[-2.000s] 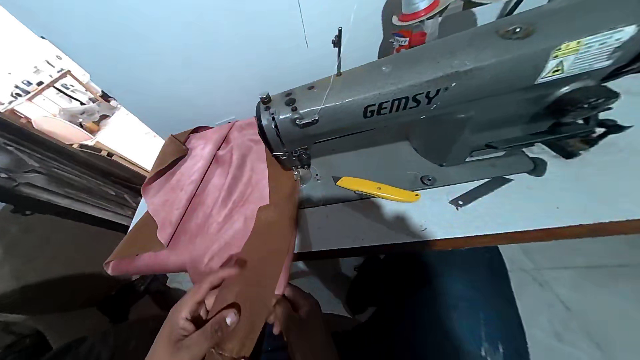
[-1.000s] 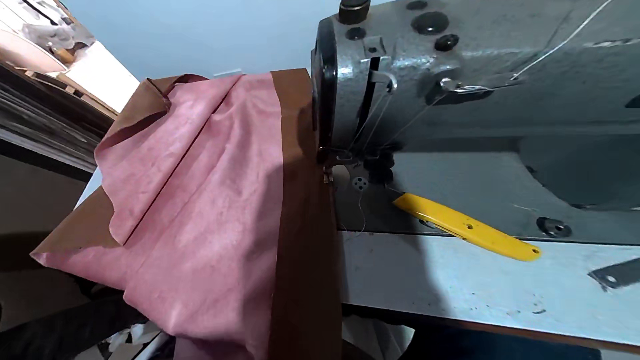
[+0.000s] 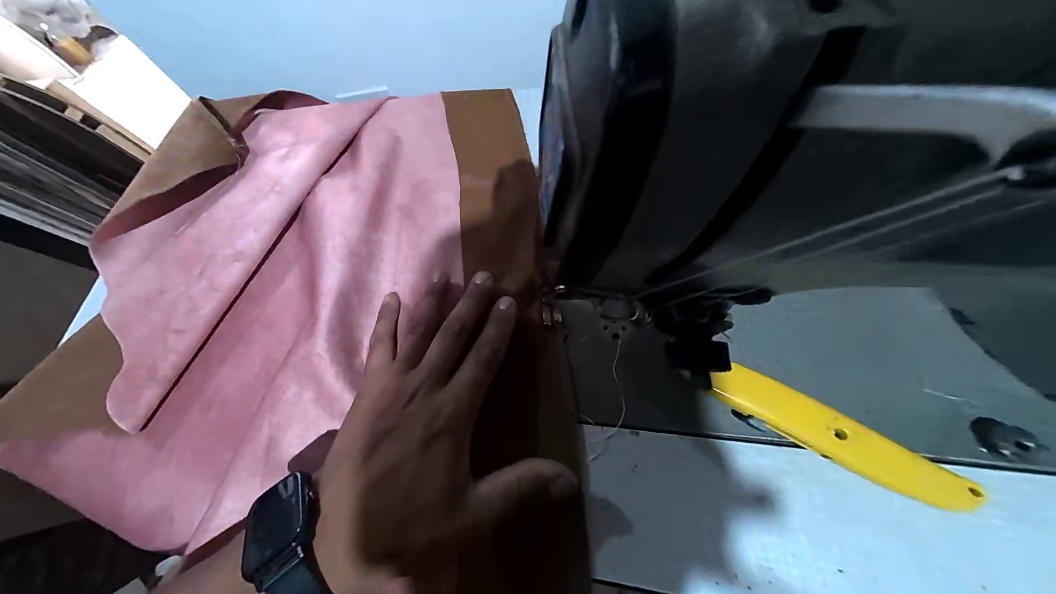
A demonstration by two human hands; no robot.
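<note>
My left hand [image 3: 421, 445], with a dark smartwatch [image 3: 280, 528] on its wrist, lies palm down with fingers spread on pink leather [image 3: 330, 239] and its brown strip [image 3: 487, 148]. The strip's right edge runs beside the needle area of a grey sewing machine [image 3: 726, 165]. Much of the lower strip is in shadow. White thread [image 3: 619, 388] trails from the hole in the needle plate [image 3: 615, 330]. My right hand is out of view.
A yellow utility knife [image 3: 850, 437] lies across the front edge of the machine bed [image 3: 833, 338] and the white tabletop [image 3: 676, 520]. Behind the leather is a pale blue wall [image 3: 346, 41]. Dark stacked sheets [image 3: 58, 181] stand at the far left.
Both hands were at the leather's lower end two seconds ago, and neither showed one second ago. Now my left hand rests flat on the leather. The view has moved much closer.
</note>
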